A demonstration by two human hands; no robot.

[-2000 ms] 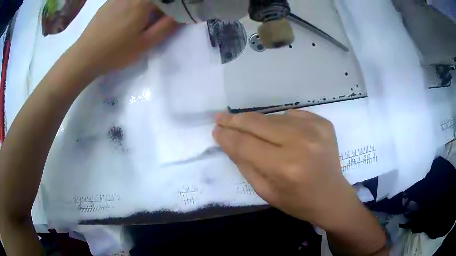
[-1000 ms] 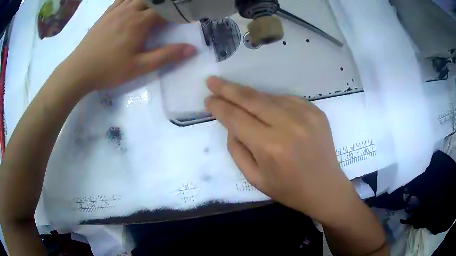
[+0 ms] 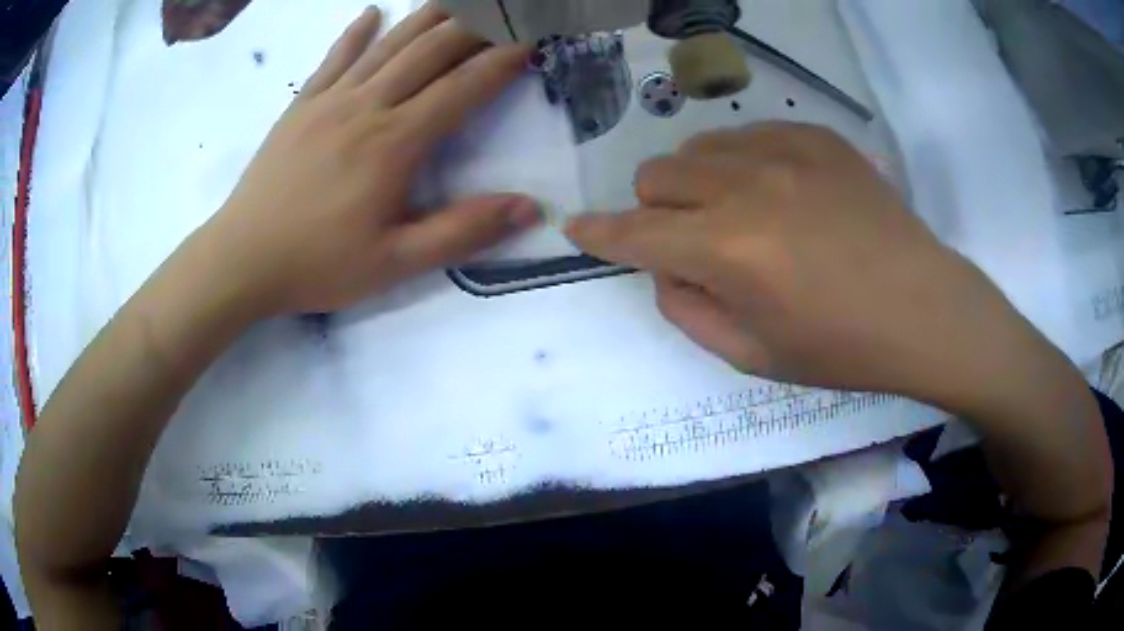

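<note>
A thin white fabric piece [image 3: 524,154] lies on the bed plate, its upper end beside the needle plate [image 3: 594,93] below the machine head [image 3: 567,15]. My left hand [image 3: 370,173] lies on it palm down, fingers spread, with the thumb near its right edge. The fabric under this hand is partly hidden. My right hand [image 3: 764,234] is over the bed plate, its index fingertip touching the fabric's right edge near my left thumb. Its other fingers are curled. The needle point cannot be made out.
A tan roller [image 3: 709,64] and a slim dark tool [image 3: 807,77] are behind my right hand. A white cloth band [image 3: 949,148] lies at the right. A red strip [image 3: 22,247] runs along the left; a printed scale [image 3: 740,419] marks the front.
The fabric has moved up toward the needle plate from its earlier lower reach. My left hand has come down and right, fingers now spread flat. My right hand has moved right and slightly up.
</note>
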